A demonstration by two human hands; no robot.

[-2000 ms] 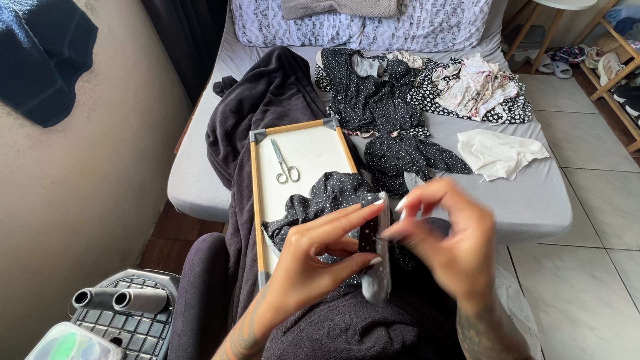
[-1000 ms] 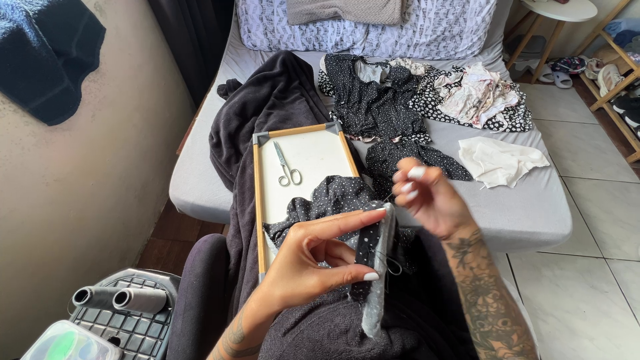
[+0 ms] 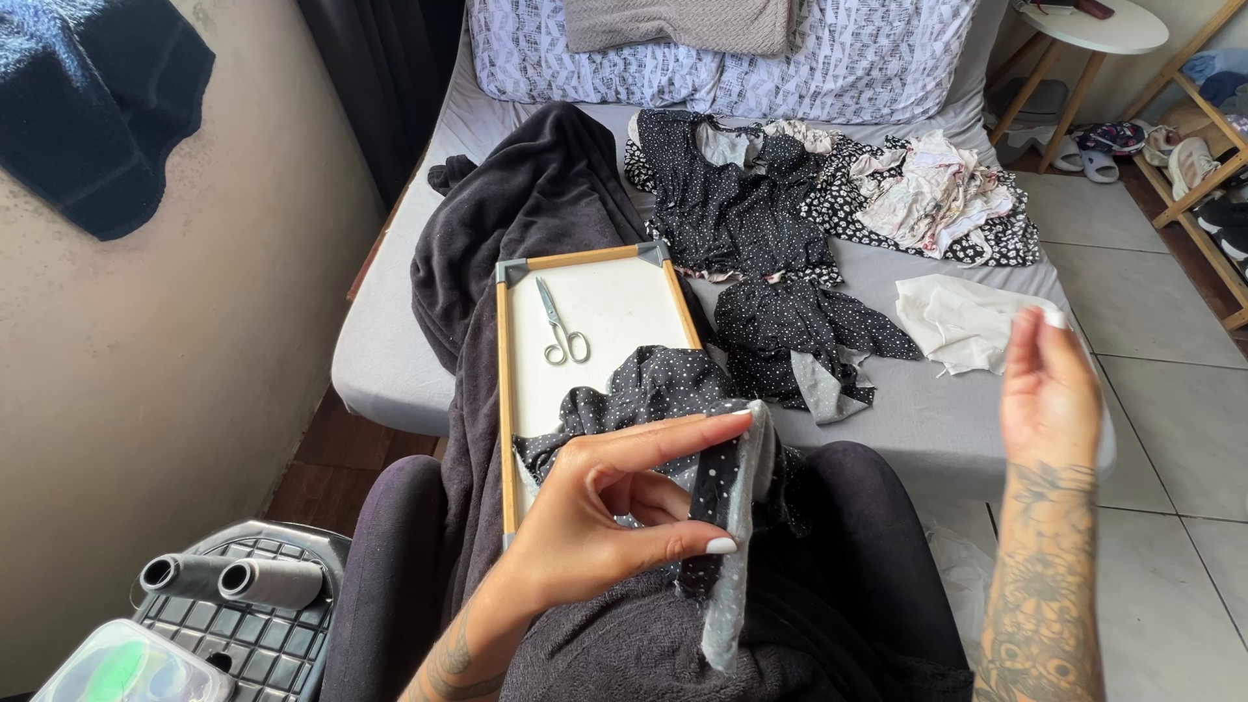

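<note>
My left hand (image 3: 624, 507) pinches the folded edge of a black polka-dot fabric piece (image 3: 726, 517), whose grey underside shows along the fold. The rest of that fabric lies over the lower part of a wood-framed white board (image 3: 624, 302). My right hand (image 3: 1053, 390) is raised at the right, thumb and fingertips together; a needle or thread between them is too small to make out. Metal scissors (image 3: 558, 327) rest on the board. Beyond it lie a black dotted garment (image 3: 741, 205), a dotted cut piece (image 3: 790, 336) and a white cloth (image 3: 960, 322) on the bed.
Two thread spools (image 3: 268, 582) and a clear plastic container (image 3: 132, 668) sit on a black gridded stool (image 3: 234, 624) at the lower left. A dark blanket (image 3: 526, 205) runs beside the board. Patterned fabrics (image 3: 936, 200) are heaped on the bed's far right.
My right hand has moved away from the fabric, out to the right. My left hand keeps its pinch on the folded edge. A loose thread showed beside the fabric a second ago.
</note>
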